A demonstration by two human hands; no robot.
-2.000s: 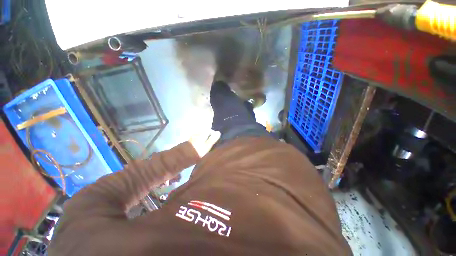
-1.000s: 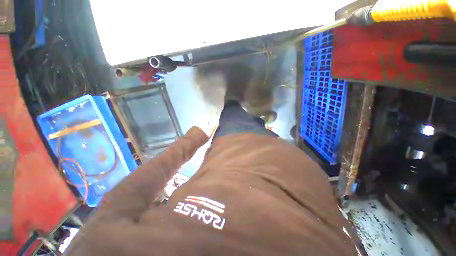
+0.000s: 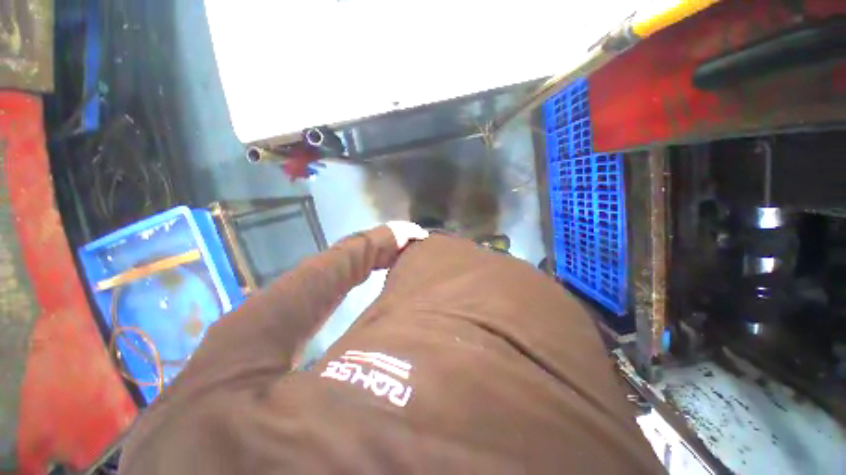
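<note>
My left hand point(image 3: 405, 232) shows small and blurred at the end of the brown sleeve, at the front edge of the jacket. Its fingers are mostly hidden, and I cannot tell whether it holds anything. My right hand is not in view. The white-topped table point(image 3: 390, 56) lies in front of me at the top. A yellow-handled tool point(image 3: 670, 17) is cut off by the top edge at the right, above the red machine door.
A blue crate point(image 3: 158, 297) with a wooden strip and an orange cord stands at the left, beside a dark frame point(image 3: 274, 241). A blue mesh crate point(image 3: 586, 199) stands right of centre. The red door point(image 3: 649, 102) and dark mould area point(image 3: 765, 269) are at the right.
The view has shifted, so the table and left crate sit further right and lower. My left hand has come up in the picture. The yellow tool is more cut off.
</note>
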